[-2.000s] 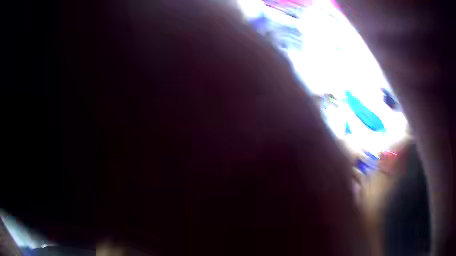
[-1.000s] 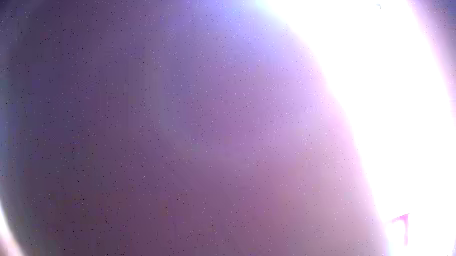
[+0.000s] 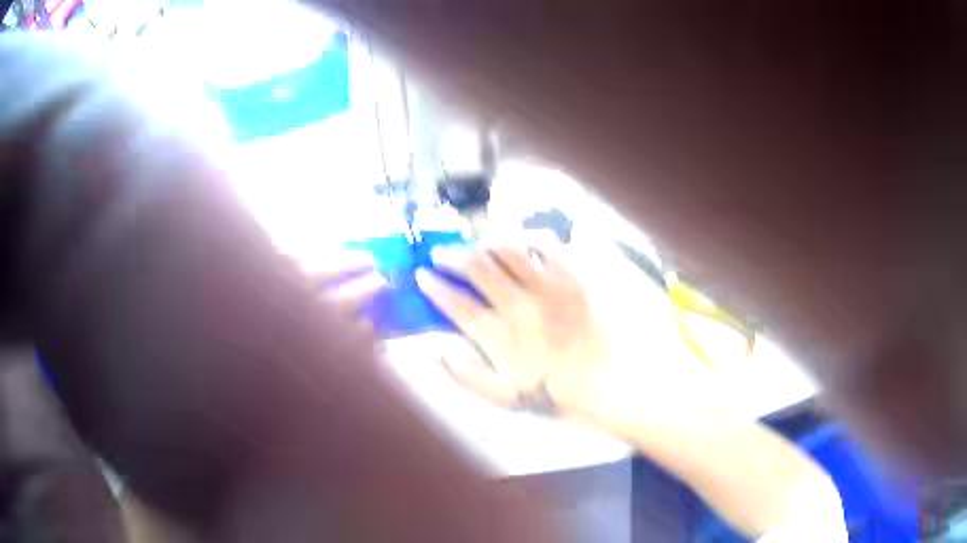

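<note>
A royal-blue fabric piece (image 3: 401, 308) lies under the presser foot and needle (image 3: 412, 220) of a sewing machine. My right hand (image 3: 520, 318) lies palm down at the right of the piece, fingers apart, fingertips on the fabric near the needle. Only a few blurred fingers of my left hand (image 3: 348, 282) show at the left edge of the piece; the rest is hidden. Whether they grip the fabric cannot be told. The image is overexposed and no label can be made out.
Large dark blurred shapes close to the lens cover the left, lower left and upper right. A bright blue piece (image 3: 286, 101) lies behind the needle. Yellow-handled scissors (image 3: 702, 318) lie right of my hand. Blue material (image 3: 864, 467) shows below the white table's (image 3: 551, 445) right end.
The view was almost fully blocked and blurred before. The blocking shapes have shifted apart, and my hands, the fabric and the needle area now show between them.
</note>
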